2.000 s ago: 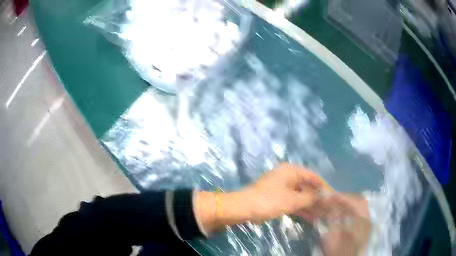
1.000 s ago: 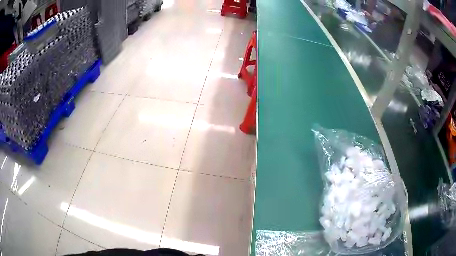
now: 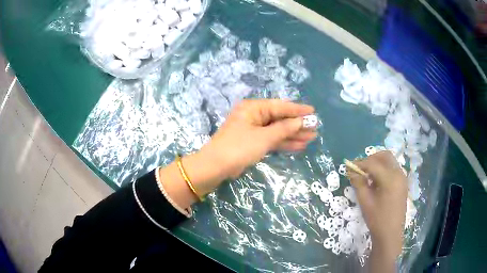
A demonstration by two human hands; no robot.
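My left hand point(image 3: 256, 130) is over the middle of the bench, its fingertips pinching a small white perforated insert point(image 3: 309, 121). My right hand point(image 3: 380, 184) is at the lower right, its fingers closed round a slim pale yellow stick point(image 3: 355, 168) whose end points up and left. Below and beside the right hand lies a loose pile of white perforated inserts point(image 3: 342, 224). Clear housings point(image 3: 229, 74) are spread beyond the left hand. Milky caps point(image 3: 395, 106) are piled at the right.
An open clear bag heaped with white parts point(image 3: 144, 32) is at the upper left. Shiny wrinkled plastic point(image 3: 128, 133) lies under the piles on the green bench point(image 3: 32, 48). A blue basket point(image 3: 422, 64) is at the upper right, a flat black object point(image 3: 451, 218) at the lower right.
The view has swung from the floor and far bench back to the piles, and both hands are in view again. Compared with two seconds ago, the hands are apart and the left is higher.
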